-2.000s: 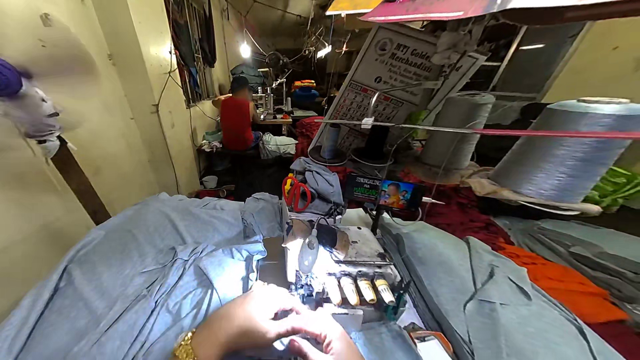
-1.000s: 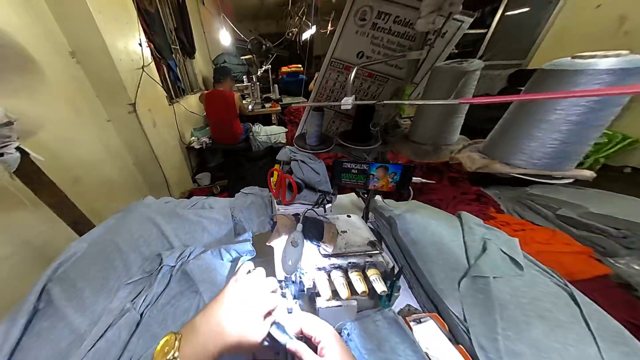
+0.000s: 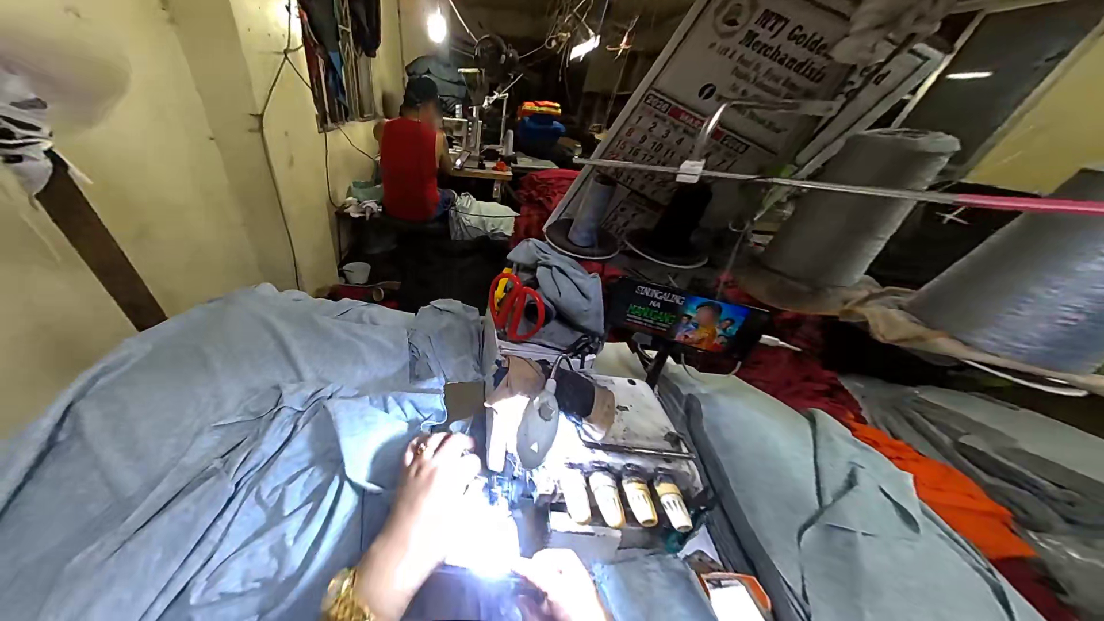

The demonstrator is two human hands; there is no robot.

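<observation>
An overlock sewing machine (image 3: 634,418) with several cream tension knobs (image 3: 638,498) stands at the centre, lit by a lamp (image 3: 539,427) beside its head. Left of the needle area is my left hand (image 3: 442,483), fingers bent over blue-grey fabric (image 3: 371,440), with a gold-coloured watch or bracelet at the wrist. Glare hides whether its fingertips grip the cloth. My right hand (image 3: 561,582) lies low in front of the machine, by a darker piece of fabric (image 3: 483,595); its fingers are washed out by light.
Blue-grey cloth (image 3: 155,414) heaps at left, more (image 3: 880,500) at right. Red-handled scissors (image 3: 517,309) stand behind the machine, near a phone (image 3: 686,319) on a holder. Large thread cones (image 3: 862,207) stand back right under a taut strap (image 3: 776,181). A person in red (image 3: 410,168) sits farther back.
My left hand has moved away from my right hand, toward the fabric on the left of the machine. The two hands were close together in the earlier frames.
</observation>
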